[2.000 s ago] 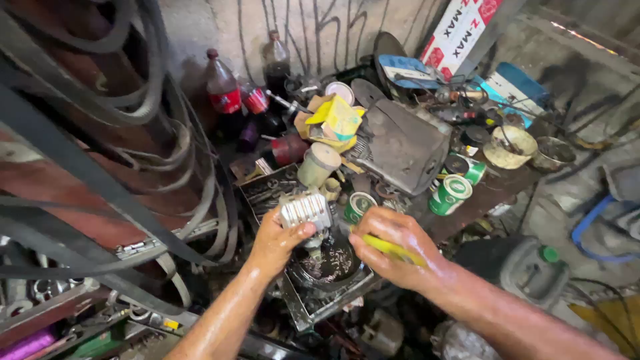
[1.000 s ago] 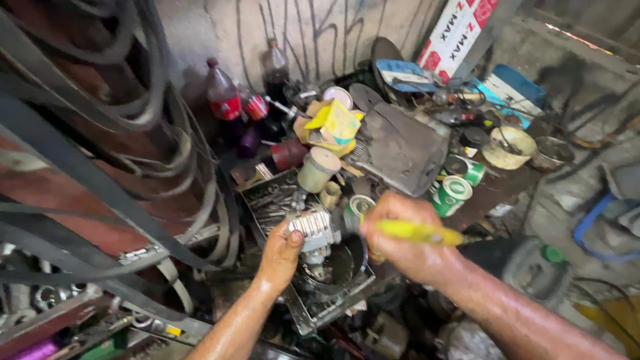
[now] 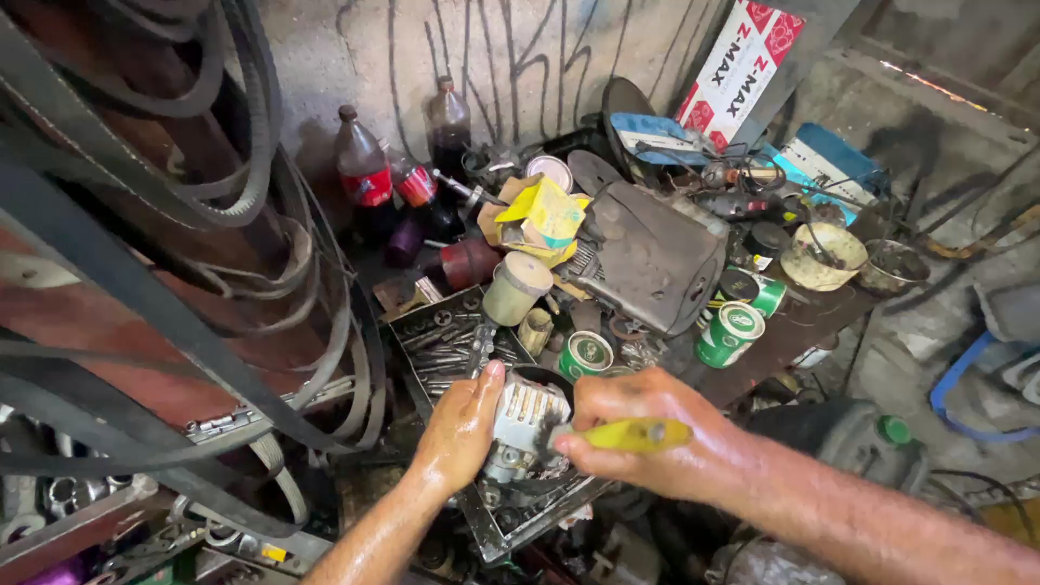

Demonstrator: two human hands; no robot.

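Note:
My left hand (image 3: 461, 426) grips a ribbed metal machine part (image 3: 524, 418) by its left side, above a dark round pan (image 3: 561, 475). In my right hand (image 3: 642, 431) is a brush with a yellow handle (image 3: 642, 435); its head is against the right side of the metal part, partly hidden by my fingers. The pan stands in a metal tray (image 3: 520, 532), whose back compartment holds many drill bits and small tools (image 3: 439, 349). Both hands look wet.
Green cans (image 3: 730, 333), a beige canister (image 3: 517, 288), a yellow carton (image 3: 544, 215) and a dark flat case (image 3: 654, 256) crowd the bench behind. Dark bottles (image 3: 361, 171) stand by the wall. Rubber belts (image 3: 162, 301) hang at left. A dark jug with a green cap (image 3: 894, 429) is at right.
The right hand has shifted about the metal part with the brush, whose yellow handle has changed its angle. The left hand keeps hold of the part, which has tilted somewhat.

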